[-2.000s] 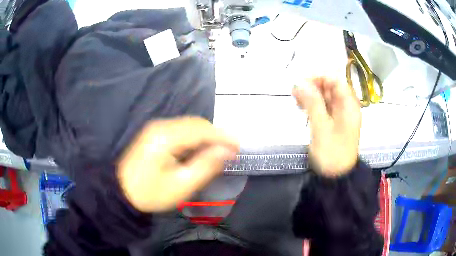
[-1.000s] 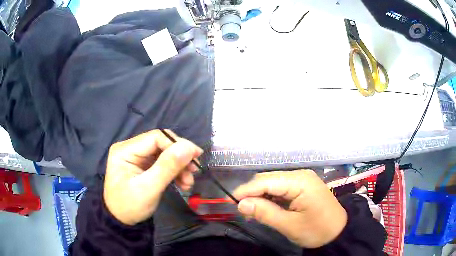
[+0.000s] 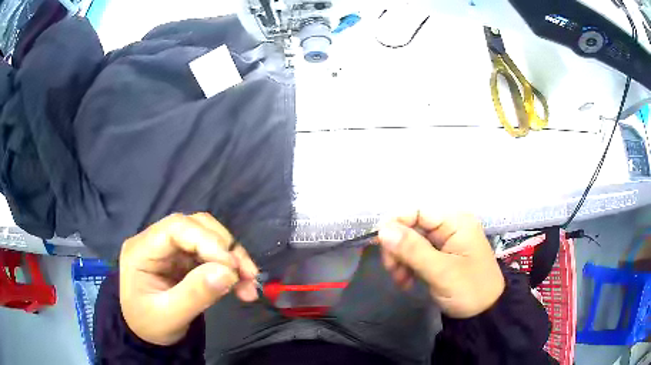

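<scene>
My left hand [image 3: 182, 274] is at the front edge of the table, below the dark garment, with thumb and fingertips pinching the left end of a thin dark strip. My right hand [image 3: 446, 264] pinches the other end of the strip [image 3: 335, 244], which runs between the hands just below the measuring tape. The dark garment [image 3: 185, 142] covers the left of the table, with a white square patch [image 3: 215, 71] on it. The strip's left part is blurred and partly lost against the dark cloth.
The sewing machine's presser foot area [image 3: 285, 32] is at the top, beside a round grey-blue knob [image 3: 315, 47]. Gold-handled scissors [image 3: 515, 100] lie at the right. A red-pink basket [image 3: 557, 299] and blue stool [image 3: 612, 306] are low right; a red stool [image 3: 25, 281] is low left.
My hands have moved apart and the strip now stretches between them, nearly level. My right hand has risen towards the table edge. Earlier, both hands were blurred, the right one over the table.
</scene>
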